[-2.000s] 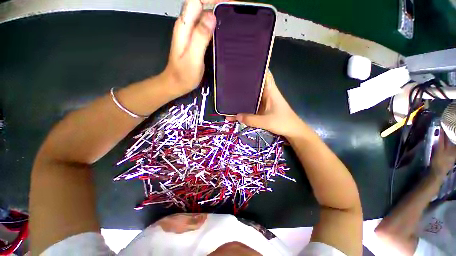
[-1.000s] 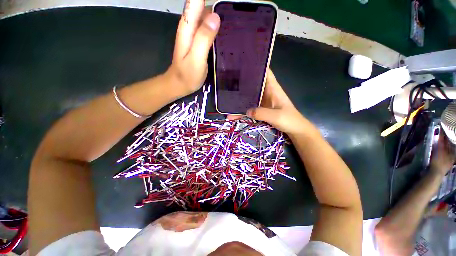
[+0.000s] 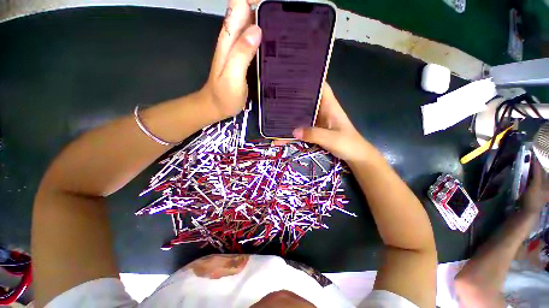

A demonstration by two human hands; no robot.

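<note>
A smartphone [image 3: 294,69] with a dark screen and pale gold rim is held upright above the bench top. My left hand [image 3: 233,63] is at its left edge, with the thumb against the rim. My right hand [image 3: 331,129] grips it from below and behind, with the thumb at the bottom of the screen. Faint lines and small pictures show on the screen. A large tangled pile of thin red-and-white parts [image 3: 247,192] lies below the phone.
A silver-white and red keypad phone unit [image 3: 453,203] lies at right. Further back are a white rounded block [image 3: 435,78], a paper slip [image 3: 459,106], a yellow tool [image 3: 486,144] and black cables [image 3: 511,111]. Another person's arm [image 3: 502,252] is at right. A whitish rail [image 3: 397,48] borders the green belt.
The keypad phone unit now lies at right, where none lay before. The screen content has changed. My right thumb has shifted slightly along the phone's bottom. Units on the belt have moved.
</note>
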